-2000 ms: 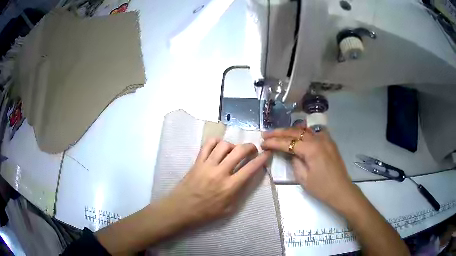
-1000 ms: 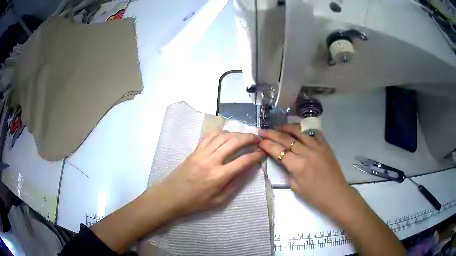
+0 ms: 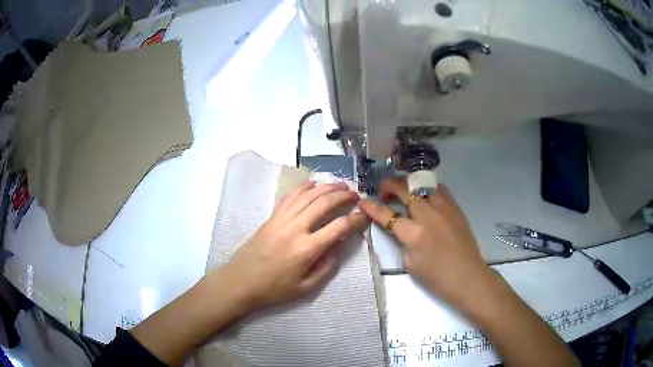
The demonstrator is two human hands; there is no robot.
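Note:
The garment piece [image 3: 308, 315] lies pale striped side up, its top edge at the presser foot [image 3: 365, 172] under the sewing machine head. A short tan strip [image 3: 286, 183] shows near its top. My left hand [image 3: 301, 240] lies on the cloth, fingertips bent on it just left of the needle area. My right hand [image 3: 429, 236], with rings, is at the right edge of the cloth, thumb and index fingertips pinching that edge close to the presser foot. The needle tip cannot be made out.
Stacked tan cut panels [image 3: 100, 136] lie at the left. The white machine head [image 3: 515, 72] fills the upper right. A phone [image 3: 564, 165], thread snips [image 3: 533, 240] and a dark-handled tool [image 3: 608, 275] lie at the right. A printed scale [image 3: 458, 348] runs along the front edge.
The view has shifted, so the machine appears further left. My right fingers have changed pose, with the thumb and index now at the cloth's edge. The cloth stays at the presser foot under my left hand.

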